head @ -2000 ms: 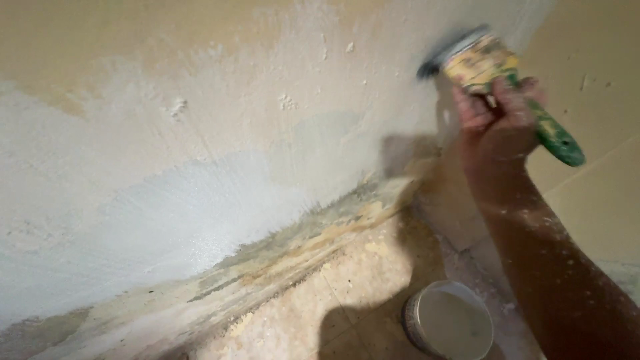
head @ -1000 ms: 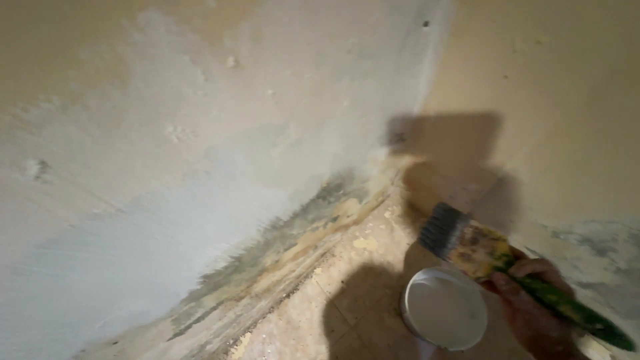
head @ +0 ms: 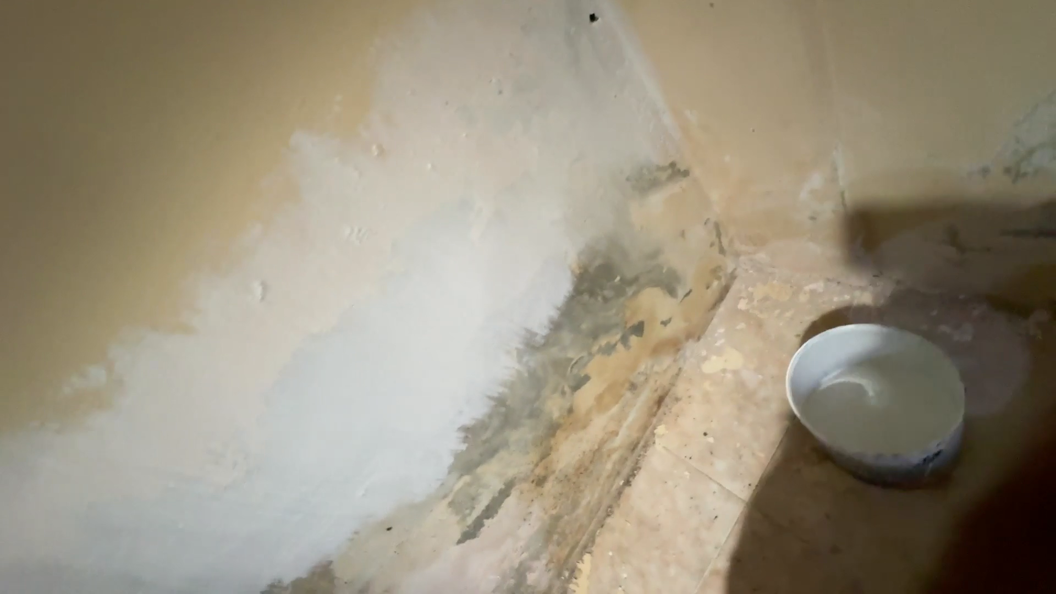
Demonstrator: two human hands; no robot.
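Neither of my hands shows in the head view now, and the paintbrush is out of sight too. A round white tub (head: pixel 879 400) holding pale liquid stands on the tiled floor at the right, partly in shadow. To its left rises the wall, with a broad white coated patch (head: pixel 396 363) whose ragged lower edge borders bare grey and ochre plaster (head: pixel 610 330) just above the floor.
The corner between the two walls (head: pixel 652 74) runs down to the floor at upper right. A small dark hole (head: pixel 593 17) lies near that corner. Tan wall (head: pixel 916 107) continues on the right, and dark shadows fall across the floor tiles (head: pixel 701 478).
My right hand with the green-handled paintbrush came down from the wall to beside the tub, and both have since left the view. The view has shifted, with the tub now farther right.
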